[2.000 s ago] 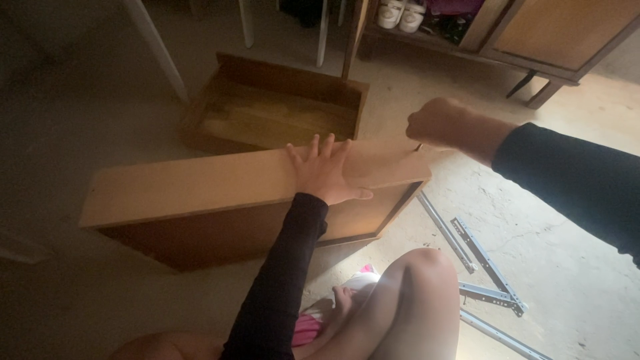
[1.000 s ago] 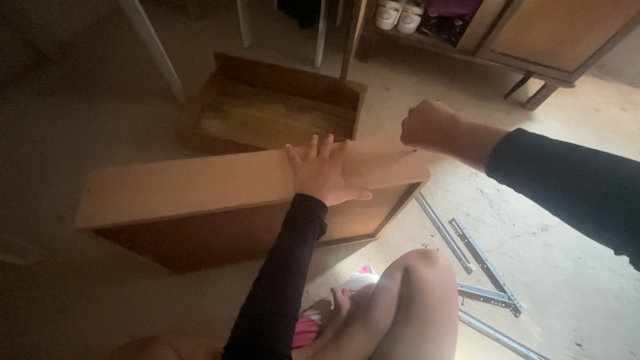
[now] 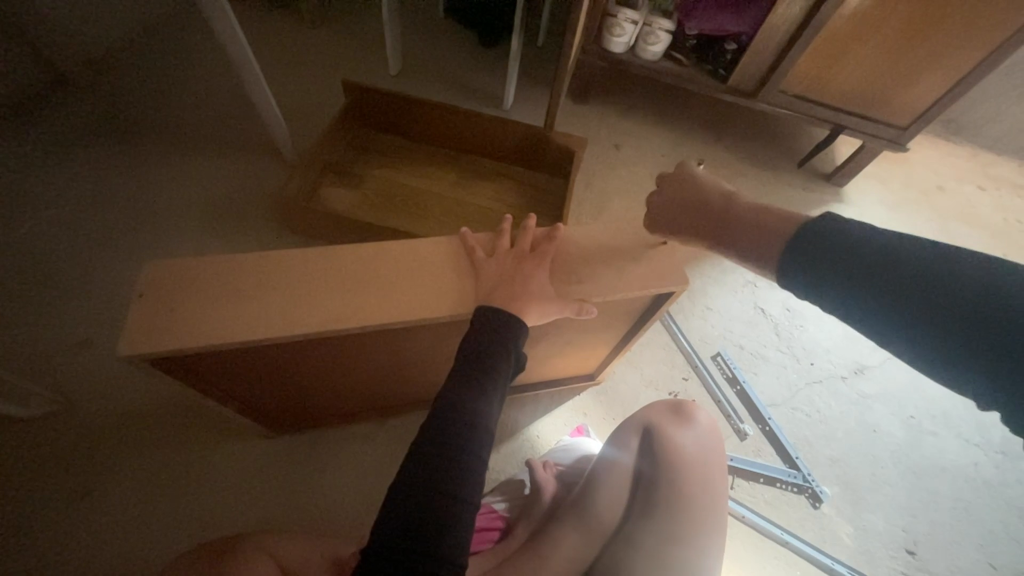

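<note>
A wooden drawer (image 3: 360, 292) stands on its side on the floor, its pale side panel facing up. My left hand (image 3: 524, 276) lies flat on that panel with the fingers spread. Over the panel's right end is my right hand (image 3: 688, 204), closed in a fist. A small tip shows above the fist, so it seems to hold a thin tool, mostly hidden by the fingers. Just below the fist, a small dark screw or pin (image 3: 663, 242) sticks up from the panel.
Another wooden drawer (image 3: 440, 180) lies open side up behind. Metal drawer slides (image 3: 764, 420) lie on the floor at the right, near my bent knee (image 3: 680, 448). A wooden cabinet (image 3: 744, 92) with white shoes (image 3: 638, 30) stands at the back, and pale furniture legs (image 3: 248, 80) at the back left.
My right fist has shifted slightly and turned over the panel's right end. My left hand and the drawer have stayed in place.
</note>
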